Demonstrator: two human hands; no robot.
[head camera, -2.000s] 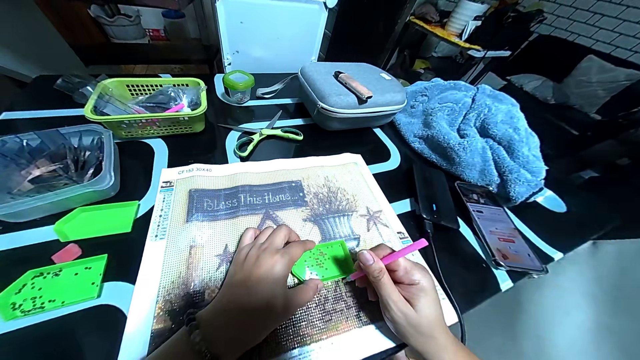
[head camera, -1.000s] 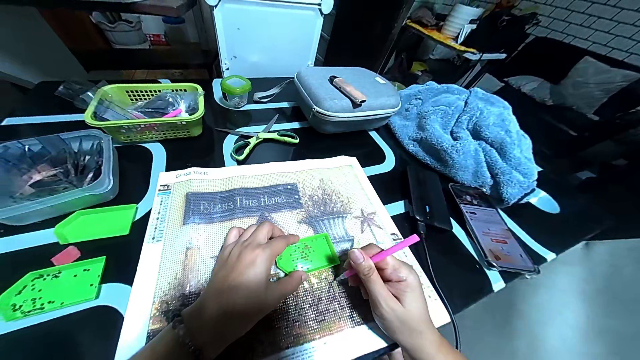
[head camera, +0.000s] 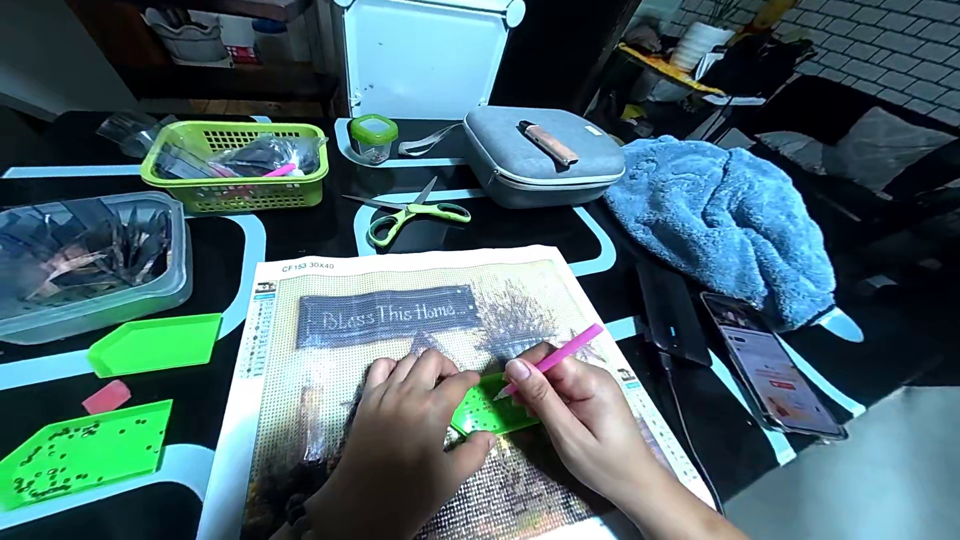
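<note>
My left hand holds a small green plastic tray by its left end, between thumb and index finger, over a diamond painting canvas. In my right hand is a pink applicator pen, its tip over the tray. Small beads show in the tray. On the left of the table lie a second green tray, a pink wax piece and a third green tray with dark beads scattered in it.
Behind the canvas are green-handled scissors, a green basket, a lidded jar and a grey case. A plastic container stands left. On the right are a blue fluffy cloth, a phone and a cabled black power bank.
My right hand has moved the pink pen from the canvas beside the tray to a place over the tray. The left hand still holds the tray.
</note>
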